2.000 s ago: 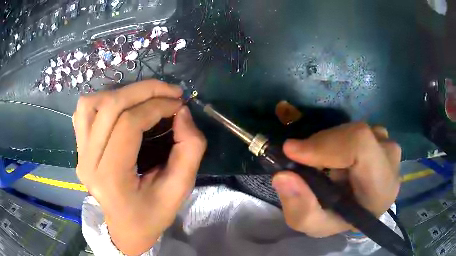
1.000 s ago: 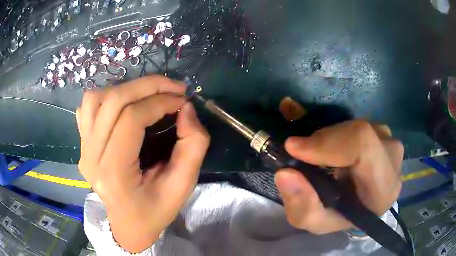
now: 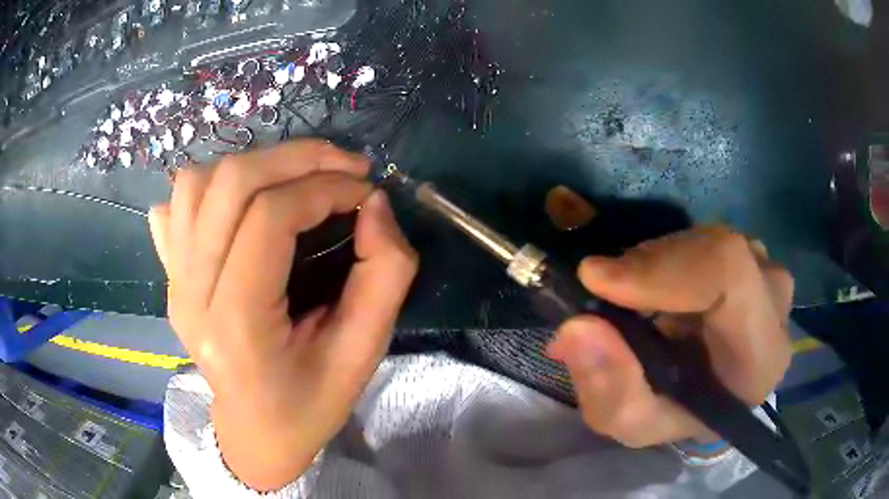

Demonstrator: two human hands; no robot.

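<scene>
My left hand (image 3: 283,292) pinches a tiny part, seemingly a small circuit board (image 3: 390,172), between thumb and fingers; its details are too small to tell. A thin solder wire (image 3: 331,249) curves inside the same hand. My right hand (image 3: 682,331) grips the black handle of a soldering iron (image 3: 473,226) with a brass-coloured collar and silver barrel. The iron's tip points up-left and lies at or very near the small part; whether it touches is not clear.
A pile of white wired discs (image 3: 185,117) lies at upper left, with dark lead wires (image 3: 390,97) right of it. A clear blister tray (image 3: 107,54) is behind. An orange-brown rosin lump (image 3: 568,208) lies on the green mat (image 3: 546,127). A red-marked item (image 3: 879,190) sits at the right edge.
Both hands have shifted slightly right, with the iron and the small part. The tip still lies by the part. My grips look the same.
</scene>
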